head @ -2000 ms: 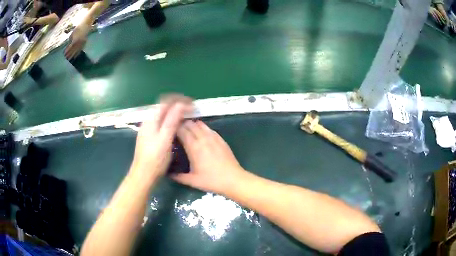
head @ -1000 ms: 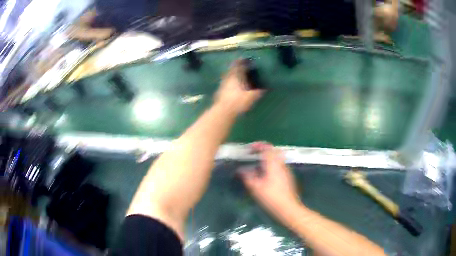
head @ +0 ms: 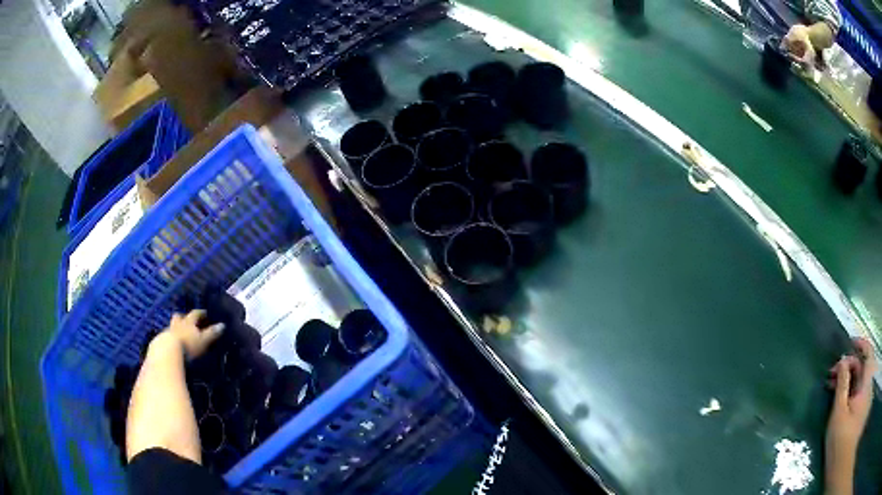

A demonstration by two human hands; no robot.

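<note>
My left hand [head: 193, 334] reaches down into a blue plastic crate [head: 387, 363] among black housing sleeves [head: 227, 387]. Its fingers are spread over the dark sleeves; whether it grips one cannot be told. My right hand [head: 851, 375] is at the far right by the white rail, fingers curled, with a small dark thing perhaps at the fingertips. Several hollow black sleeves [head: 479, 253] stand open end up in a group on the green bench [head: 658, 338].
A black parts tray [head: 319, 34] lies at the bench's far end. A white rail [head: 745, 208] divides bench and green belt [head: 667, 63]. A black unit [head: 851, 162] stands on the belt. A person's hand [head: 808, 41] is opposite. Cardboard and more blue crates [head: 169, 131] stand at left.
The view has swung left to the crate and sleeves. My left hand has gone from a black unit over the belt into the crate. My right hand stays by the rail.
</note>
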